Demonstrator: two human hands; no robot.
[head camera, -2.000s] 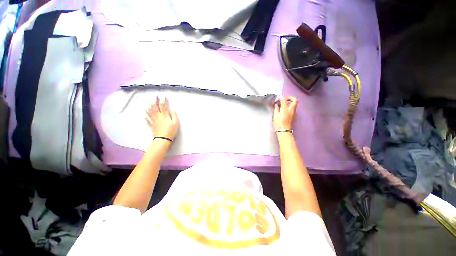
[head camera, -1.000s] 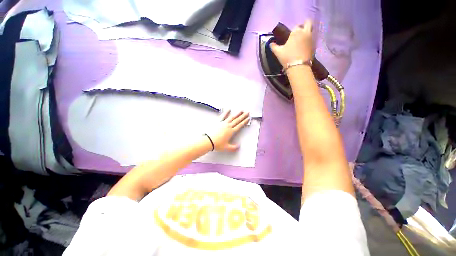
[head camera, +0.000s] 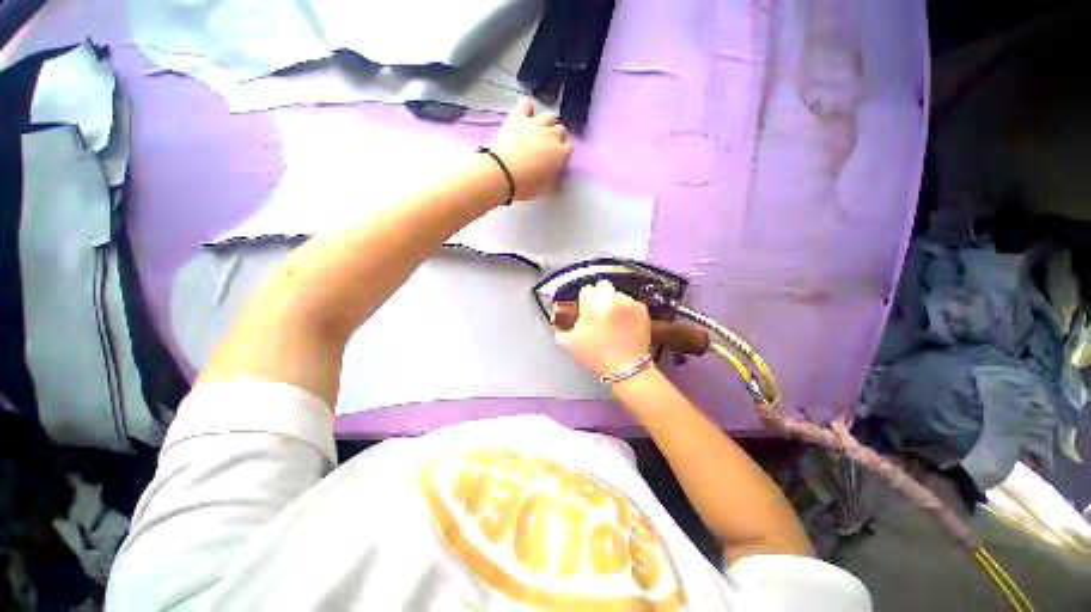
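Observation:
A pale grey-white sleeve panel (head camera: 443, 329) lies flat on the purple table, rounded end at left, with a narrow dark seam strip along its middle. My right hand (head camera: 608, 331) is closed around the brown handle of the steam iron (head camera: 616, 285). The iron rests on the panel's right end, its tip pointing left at the end of the dark strip. My left hand (head camera: 530, 152) is beyond the panel, at the near edge of the pressed-piece stack (head camera: 395, 81); its fingers are bent and partly hidden, so any hold is unclear.
The waiting-piece stack (head camera: 66, 251) lies at the left of the purple table cover (head camera: 766, 179). The wrapped steam hose (head camera: 867, 460) trails from the iron to the lower right. Crumpled grey-blue cloth piles (head camera: 969, 347) lie beside the table at right.
My left hand has moved from the panel up to the far stack. My right hand has brought the iron from the far right down and left onto the panel's right end.

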